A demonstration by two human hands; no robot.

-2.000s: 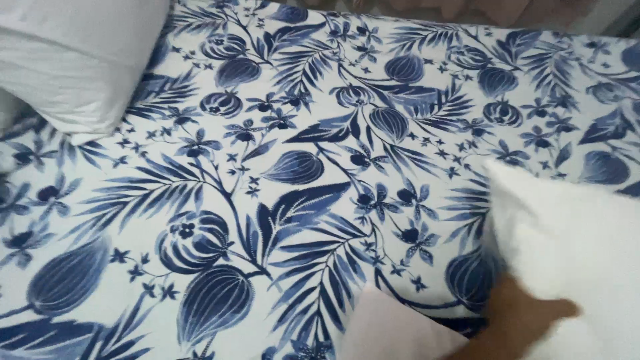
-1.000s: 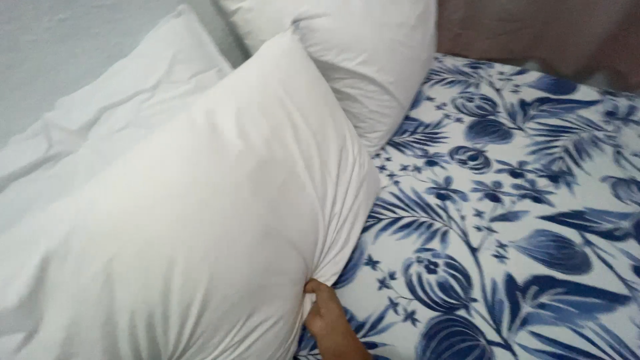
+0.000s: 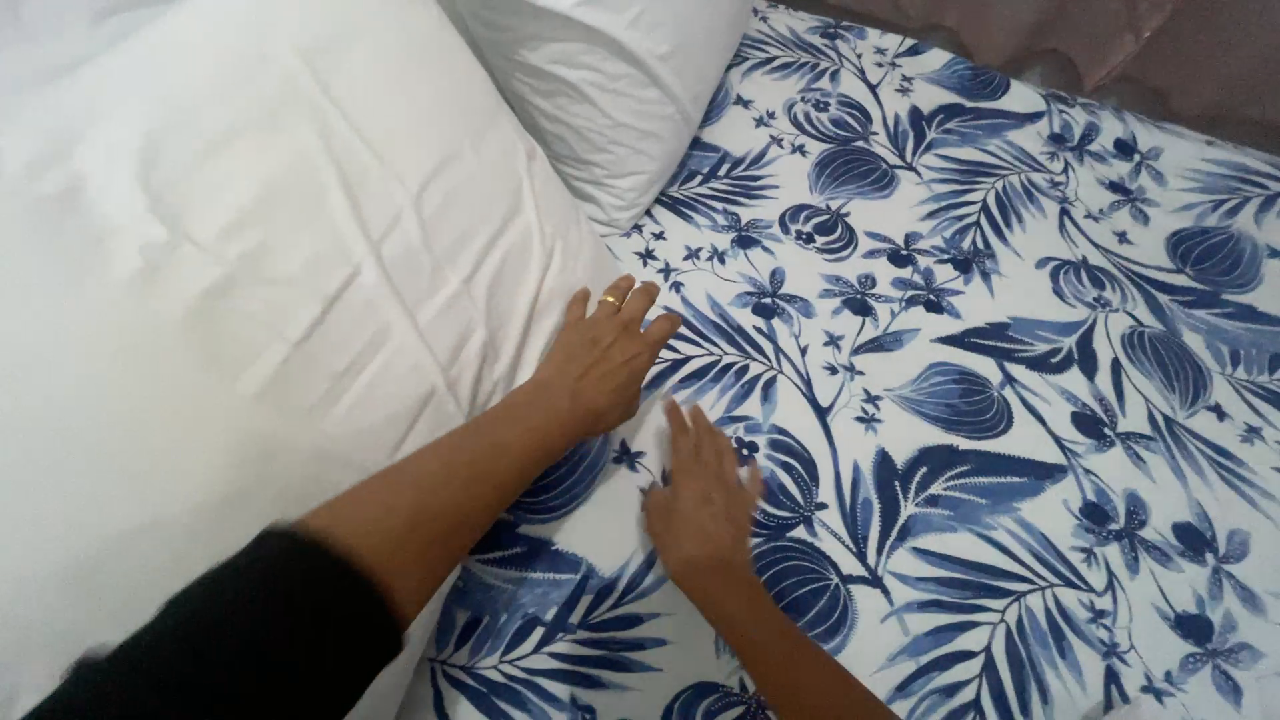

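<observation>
My left hand, with a gold ring on one finger, has its fingers spread at the right edge of a large white pillow, by the patterned sheet. It grips nothing. Just below and to the right, my right hand is over the white bed sheet with its blue floral and leaf print; it is slightly blurred and holds nothing. Whether its palm touches the sheet cannot be told. The pillow fills the left side and shows creases near its right edge.
A second white pillow lies at the top middle, behind the large one. Beyond the far edge of the bed, at the top right, hangs a brownish fabric, perhaps a curtain.
One second ago a single hand gripped the large pillow's edge; now that edge is let go and both hands show, fingers apart. The view has shifted.
</observation>
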